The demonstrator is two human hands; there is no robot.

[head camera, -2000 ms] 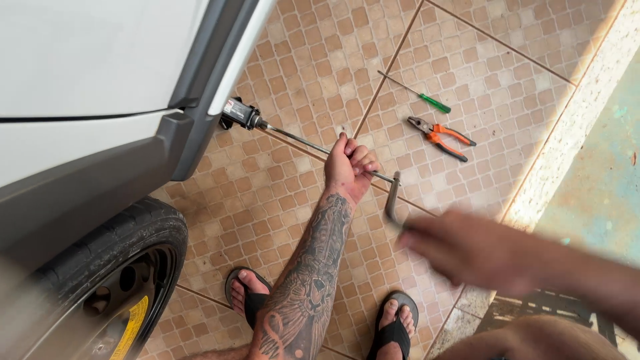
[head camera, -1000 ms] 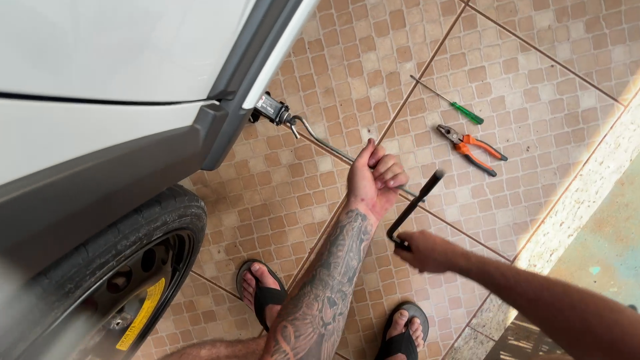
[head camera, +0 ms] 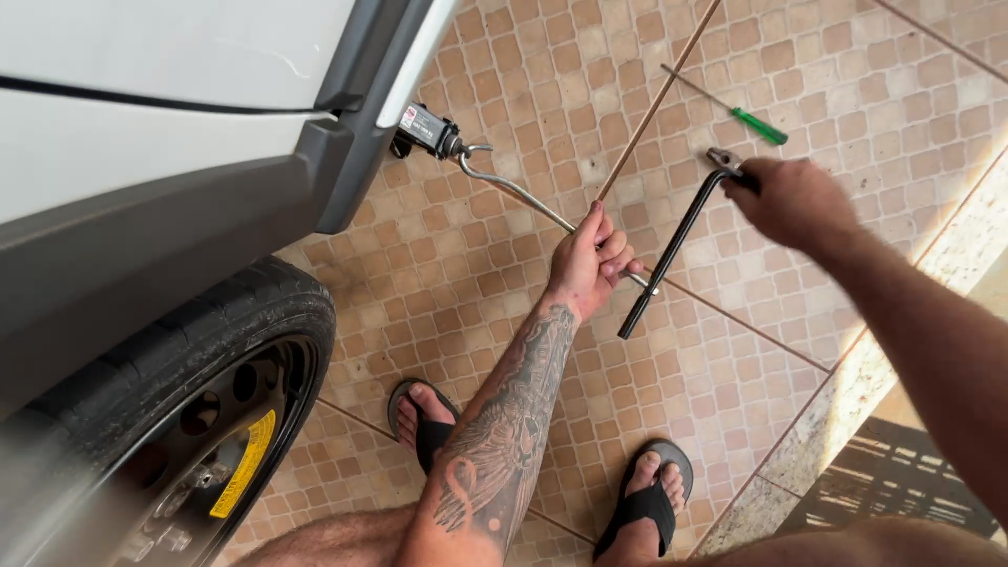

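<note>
My left hand [head camera: 592,256] is closed around a bent metal rod [head camera: 520,191], whose hooked end sits at the end of a car jack [head camera: 429,130] beside the car's sill. The rod's other end shows just past my fingers, against a black L-shaped wrench [head camera: 676,248]. My right hand [head camera: 791,201] grips the wrench by its short arm, at the bend. Pliers [head camera: 722,160] lie on the floor, mostly hidden behind my right hand. A screwdriver with a green handle [head camera: 759,126] lies beyond them.
The white car body [head camera: 157,142] with dark trim fills the upper left. Below it is a wheel with a black tire [head camera: 303,299] and a yellow label. My feet in black flip-flops [head camera: 657,508] stand on the tiled floor. A pale stone strip [head camera: 965,224] runs along the right.
My right hand has moved up and away with the wrench, so it now covers much of the orange-handled pliers. The wrench has turned about the rod's end. My left hand stays on the rod.
</note>
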